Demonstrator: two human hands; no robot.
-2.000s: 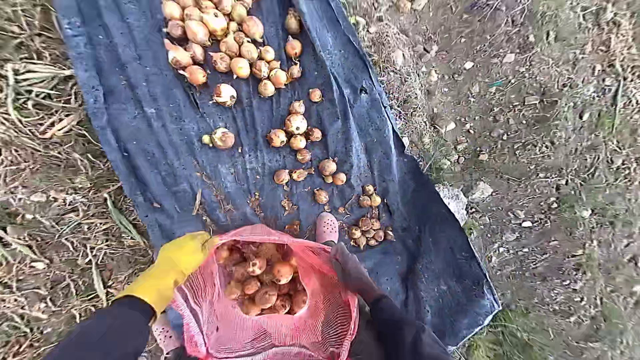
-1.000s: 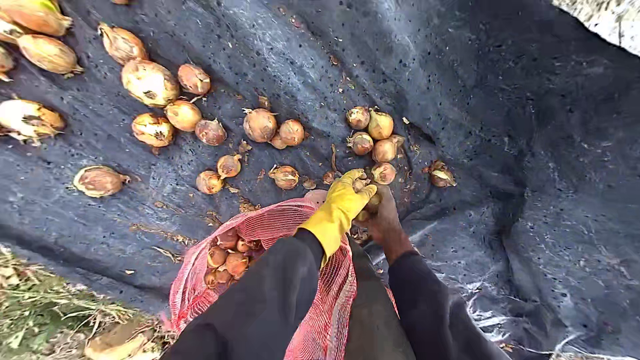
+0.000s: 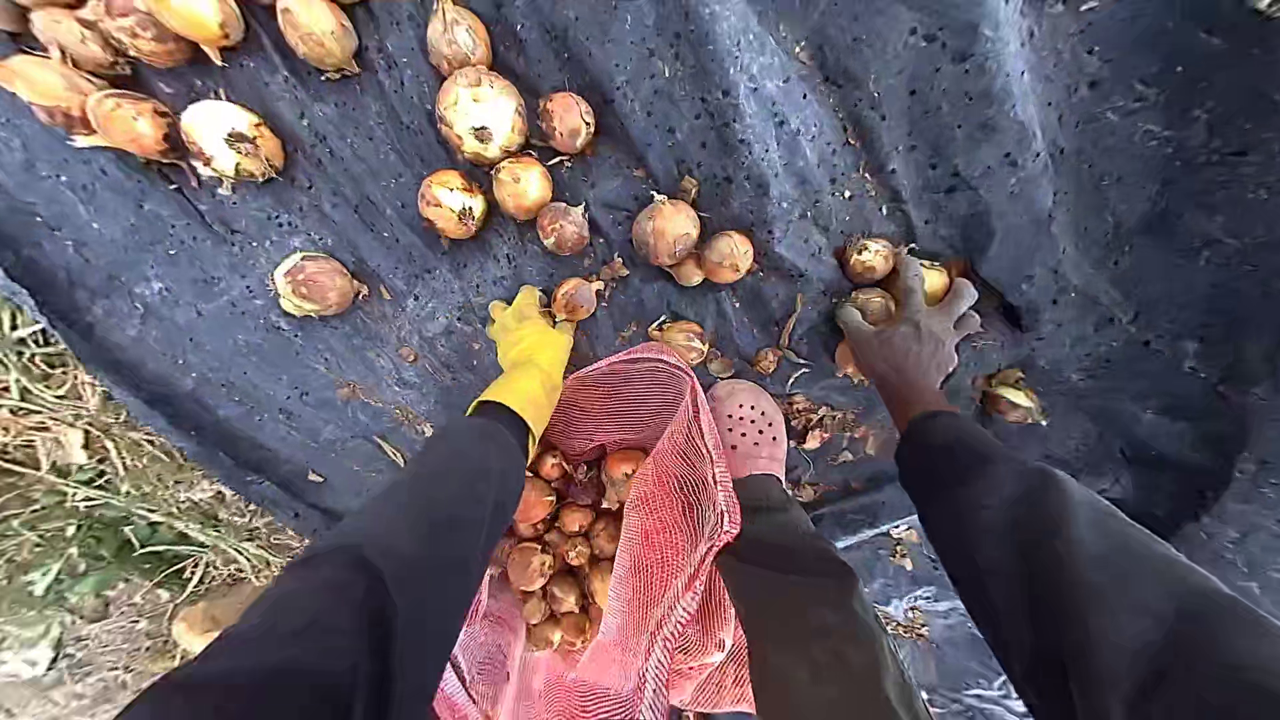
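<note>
My left hand [image 3: 527,350], in a yellow glove, is beside a small onion [image 3: 576,299] at the upper left of the bag's mouth; its fingers seem to touch the onion, but a grip cannot be made out. My right hand [image 3: 912,325], bare, reaches over a small cluster of onions [image 3: 869,260] on the right, fingers spread on them. Between my arms stands a red mesh bag [image 3: 690,560], its mouth open, with many small onions [image 3: 565,592] inside. A few onions [image 3: 667,230] lie above the bag.
Larger onions [image 3: 232,140] lie at the upper left on the black plastic sheet [image 3: 400,300]. A pink clog [image 3: 748,428] on my foot is right of the bag, near dry onion skins [image 3: 830,425]. A loose onion [image 3: 1010,395] lies right of my right hand. Dry grass [image 3: 100,470] borders the sheet.
My hands were together at the right-hand onion cluster a second ago; now they are apart, the left one back near the bag's mouth. Earlier, both held the bag's rim.
</note>
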